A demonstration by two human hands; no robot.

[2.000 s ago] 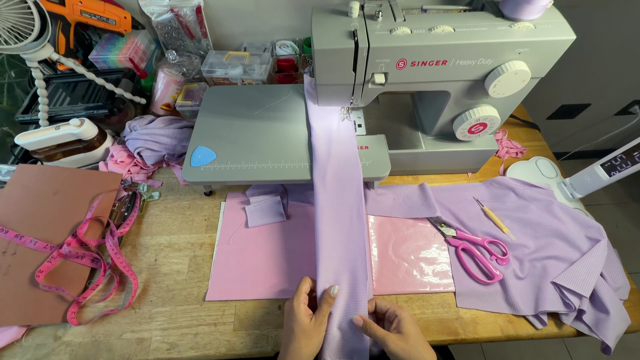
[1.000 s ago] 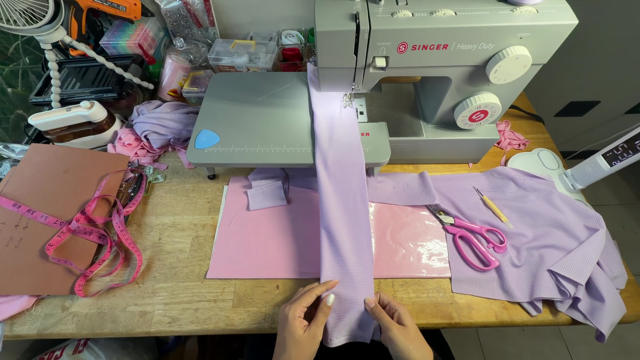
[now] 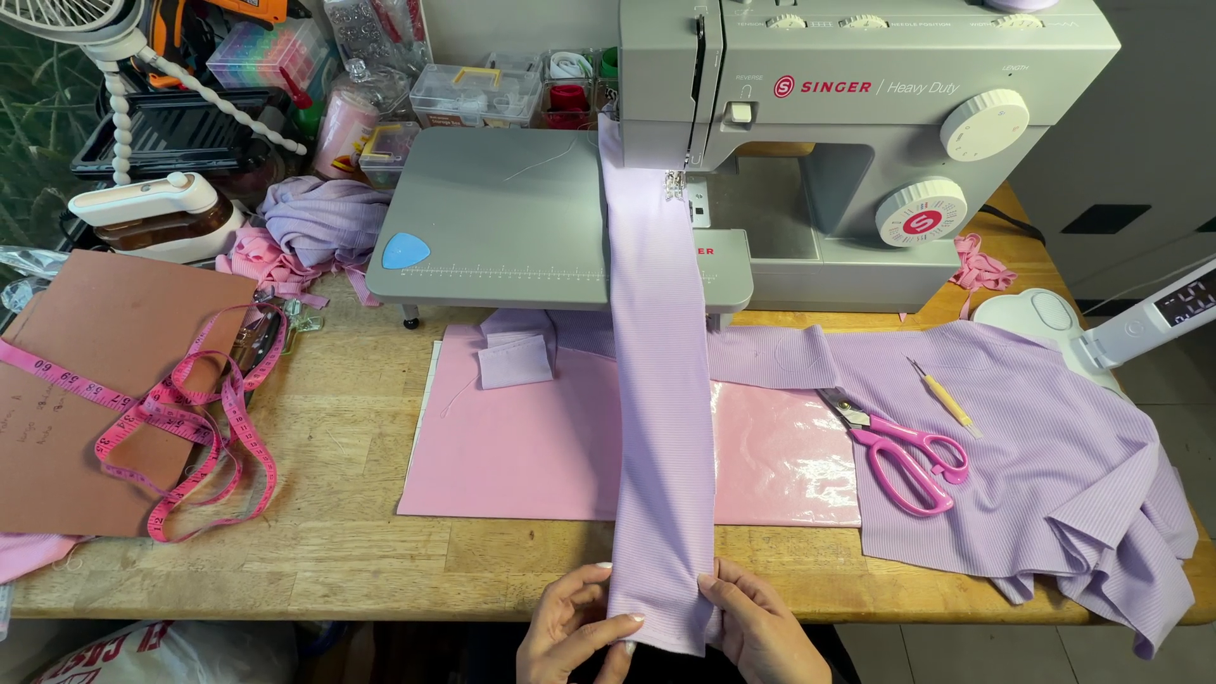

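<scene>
A long strip of lilac ribbed fabric (image 3: 662, 380) runs from beside the presser foot (image 3: 674, 183) of the Singer sewing machine (image 3: 855, 85), over the grey extension table (image 3: 503, 218), down past the front edge of the wooden table. My left hand (image 3: 577, 627) pinches the strip's lower left edge between thumb and fingers. At its lower right edge, my right hand (image 3: 760, 622) grips the fabric with thumb and index finger. Beneath the strip lies a pink sheet (image 3: 532, 446), with a small folded lilac piece (image 3: 515, 362) on it.
Pink-handled scissors (image 3: 902, 451) and a yellow-handled pointed tool (image 3: 943, 397) lie on lilac ribbed fabric (image 3: 1026, 456) at right. A pink tape measure (image 3: 223, 427) is heaped over brown card (image 3: 85, 399) at left. Clear plastic boxes (image 3: 475, 93) stand behind the extension table.
The strip's lower end has come up into view and now shows its bottom edge. My left hand has shifted from the strip's face toward its left edge.
</scene>
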